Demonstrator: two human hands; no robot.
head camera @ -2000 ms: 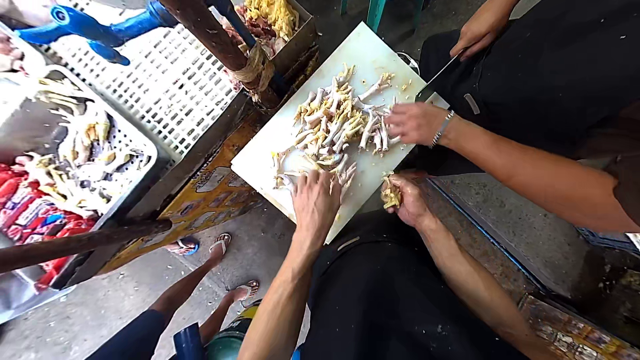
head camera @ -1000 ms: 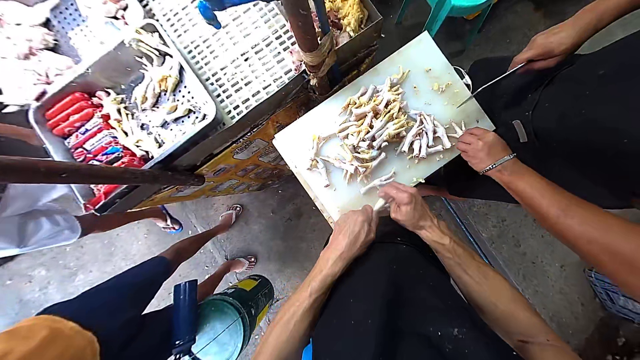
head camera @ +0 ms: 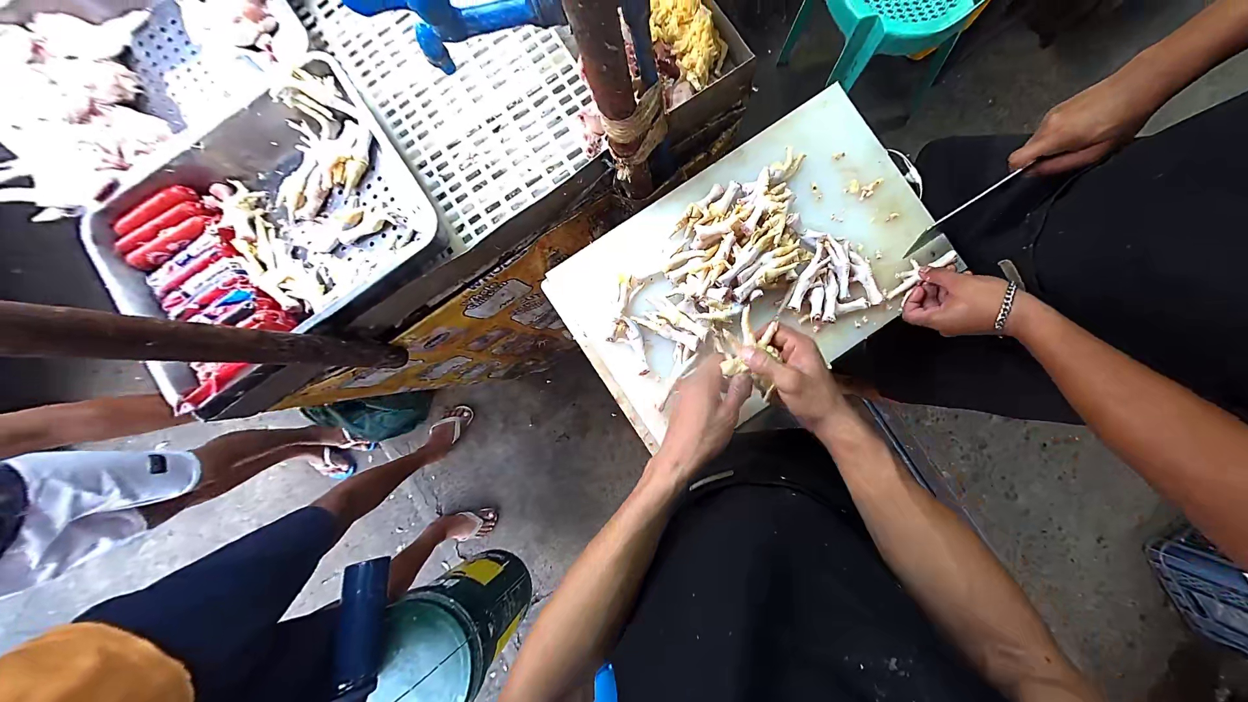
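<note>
A white cutting board (head camera: 604, 263) bears a pile of chicken feet (head camera: 736, 239), with whiter feet in a group to the right. At the board's near edge my right hand (head camera: 795, 375) grips a yellowish chicken foot (head camera: 746, 356), toes up. My left hand (head camera: 702, 405) is beside it, slightly blurred, its fingers by the same piece; whether it holds anything is unclear. At the board's right corner a co-worker's hand (head camera: 951, 302) holds a chicken foot, and their other hand (head camera: 1087, 132) holds a knife (head camera: 965, 210) with its tip near that foot.
A metal tray (head camera: 429, 229) with chicken feet and red packages stands left, beside a white perforated crate (head camera: 468, 117). A wooden post (head camera: 609, 78) rises behind the board. A green stool (head camera: 887, 34) is at the back. People stand by a bucket (head camera: 468, 624) at lower left.
My hands have moved along the board's near edge, and a yellowish foot is now in my right hand. Whiter feet now lie grouped to the right, unlike two seconds ago. The view has shifted.
</note>
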